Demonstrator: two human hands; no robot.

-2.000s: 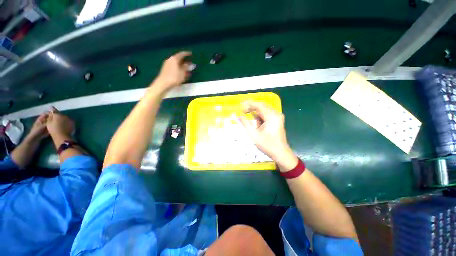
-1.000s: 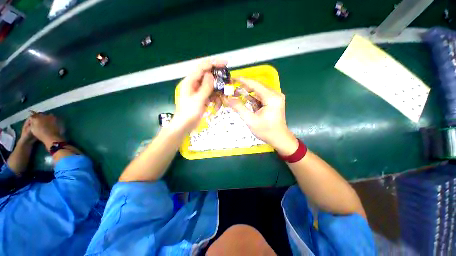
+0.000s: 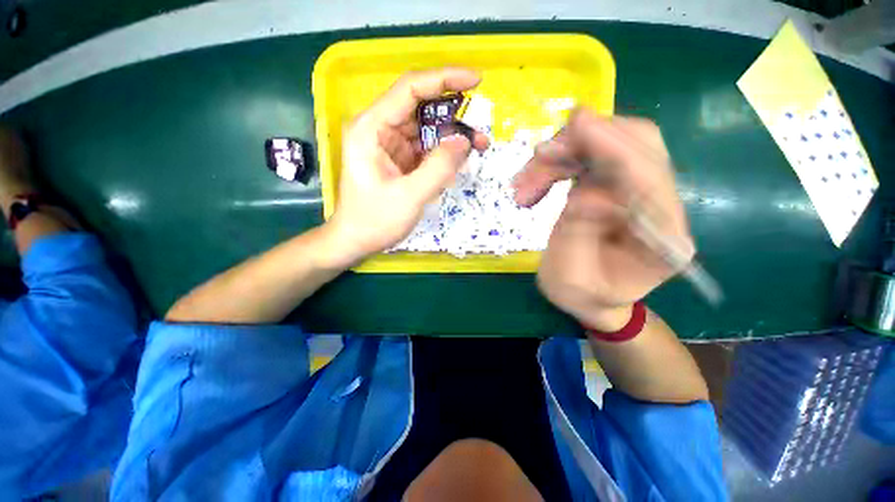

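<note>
My left hand (image 3: pixel 378 181) holds a small black electronic module (image 3: pixel 439 120) between thumb and fingers, over the yellow tray (image 3: pixel 339 61). The module shows white details and a small yellow patch. My right hand (image 3: pixel 620 211) is blurred, over the tray's right side, with blurred silver tweezers (image 3: pixel 677 247) in it, their broad end pointing down to the right. The tweezers' tip is hidden or too blurred to see. Many tiny white pads (image 3: pixel 471 211) with blue marks lie loose in the tray. Another black module (image 3: pixel 287 159) lies on the bench left of the tray.
A pale yellow sheet (image 3: pixel 810 132) with blue marks lies at the right. A dark and silver reel (image 3: pixel 871 297) stands at the right edge, above stacked blister trays (image 3: pixel 805 402). A neighbour's arm and blue sleeve (image 3: pixel 69 284) are at the left. A white strip (image 3: pixel 226 41) borders the bench's back.
The view has tilted down, so the tray appears higher and larger. My hands have moved apart. My right hand has turned, and the tweezers now show beyond it.
</note>
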